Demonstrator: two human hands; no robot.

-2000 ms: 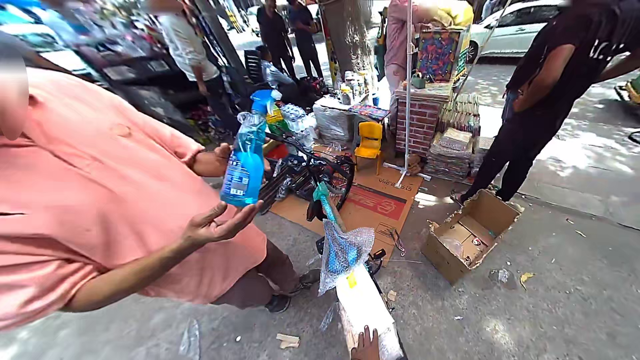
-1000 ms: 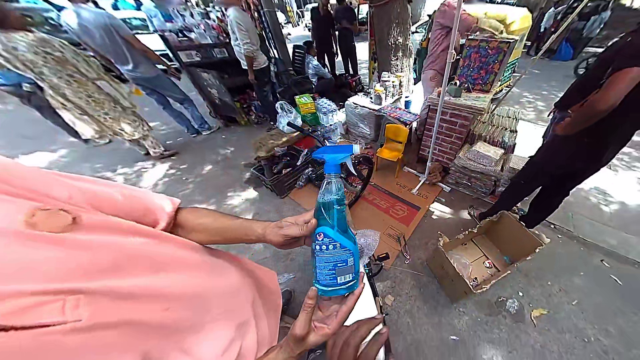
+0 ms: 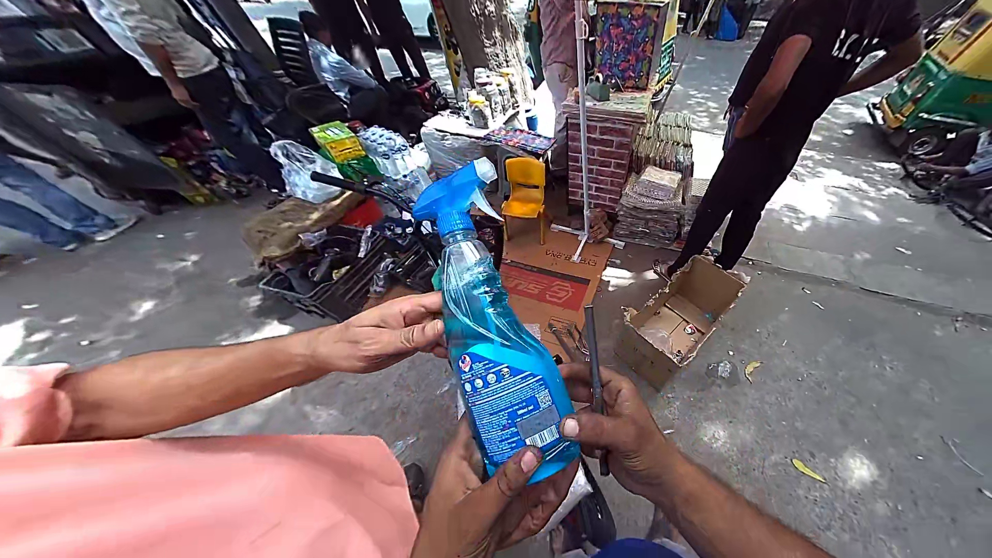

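Observation:
A spray bottle of blue liquid, with a blue trigger head, is tilted in the middle of the view. My right hand grips a thin dark rod and touches the bottle's lower right side with its thumb. A person in a pink shirt has one hand at the bottle's upper left side. Another hand, apparently the same person's, supports the base from below. My left hand is not seen. Several tools lie beyond the bottle, partly hidden.
An open cardboard box stands at the right near a person in black. Flat cardboard covers some ground before a yellow chair. A black crate of parts and a handlebar are left of centre.
The bottle has moved down and away from where the other person held it up at the left. My right hand has come to its side, now with the rod in it. The view has shifted.

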